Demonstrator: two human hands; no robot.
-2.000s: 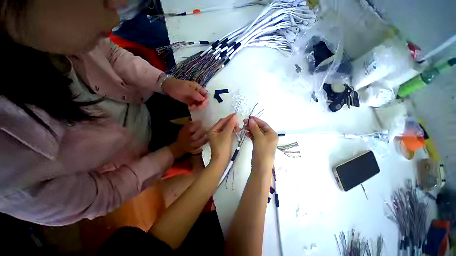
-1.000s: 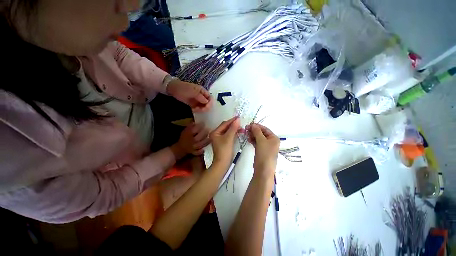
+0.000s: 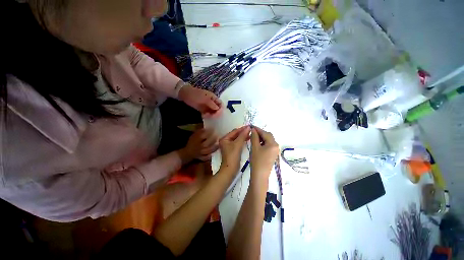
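My left hand (image 3: 234,145) and my right hand (image 3: 264,147) meet fingertip to fingertip at the middle of the white table. They pinch thin wires of a multi-core cable, too fine to tell apart. The cable's black sleeve (image 3: 245,166) and white jacket (image 3: 235,181) show below and between my wrists. Another cable with a black band (image 3: 282,215) lies just right of my right forearm. Short black tubes (image 3: 271,206) lie in a pile beside that forearm. Two or so more black tubes (image 3: 233,105) lie above my hands.
A person in a pink jacket (image 3: 76,157) sits close at left, hands near mine. A sheaf of white cables (image 3: 282,43) lies at the back. A smartphone (image 3: 363,191), a hooked sample lead (image 3: 295,162), plastic bags (image 3: 389,91) and wire bundles (image 3: 411,234) are at right.
My fingertips have come together; the wires that fanned above my right fingers no longer show. More of the black tube pile shows beside my right forearm. The whole view has shifted slightly.
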